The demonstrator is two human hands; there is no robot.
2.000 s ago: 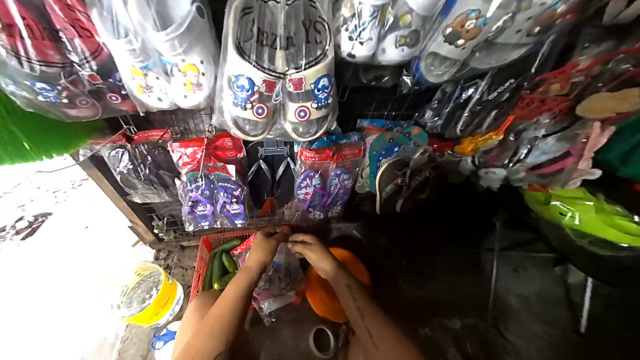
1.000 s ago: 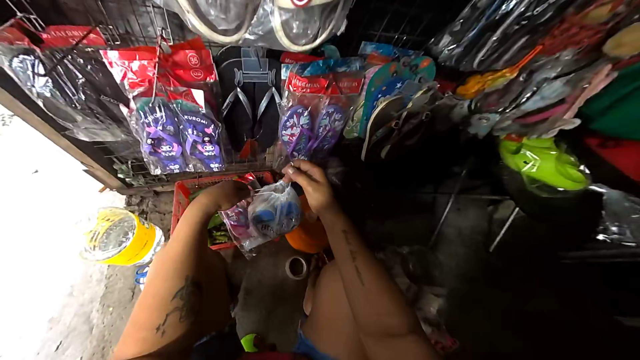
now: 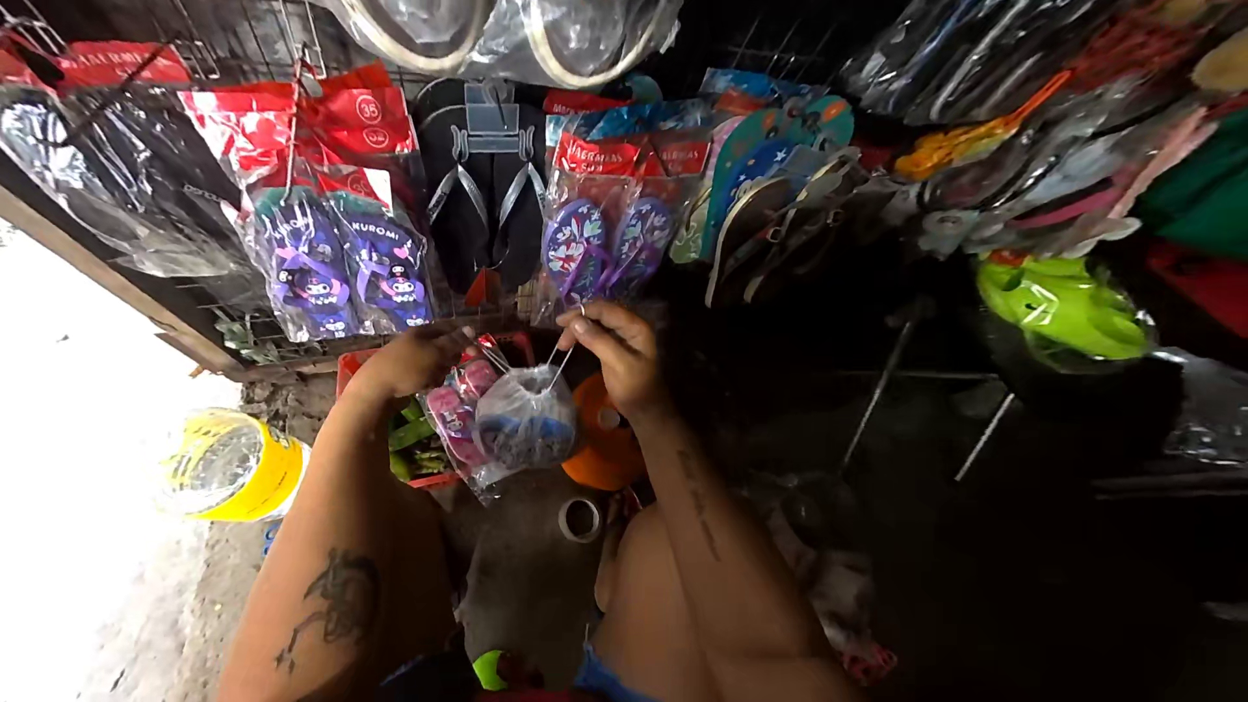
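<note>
Between my hands hangs a clear plastic bag (image 3: 526,429) with something blue and white inside, on thin cords or wire. My right hand (image 3: 609,346) pinches a loop of it between thumb and fingertips. My left hand (image 3: 414,363) is at the top of a clear pack of pink slippers (image 3: 460,409), beside the bag; its fingers are partly hidden, so its exact hold is unclear. Just above my hands, packed purple floral flip-flops (image 3: 609,244) hang on a wire rack. To their left are black flip-flops (image 3: 487,195) and purple packed ones (image 3: 341,258).
A red plastic crate (image 3: 356,366) with green vegetables stands behind my left hand. An orange round object (image 3: 603,439) and a roll of tape (image 3: 580,520) lie below. At left is a yellow-and-clear bucket (image 3: 239,466). Lime green footwear (image 3: 1063,307) hangs at right.
The view has moved closer to the rack since two seconds ago. The blue-and-white bag, held up before my right hand a second ago, now hangs lower from the cords, with my hands farther apart.
</note>
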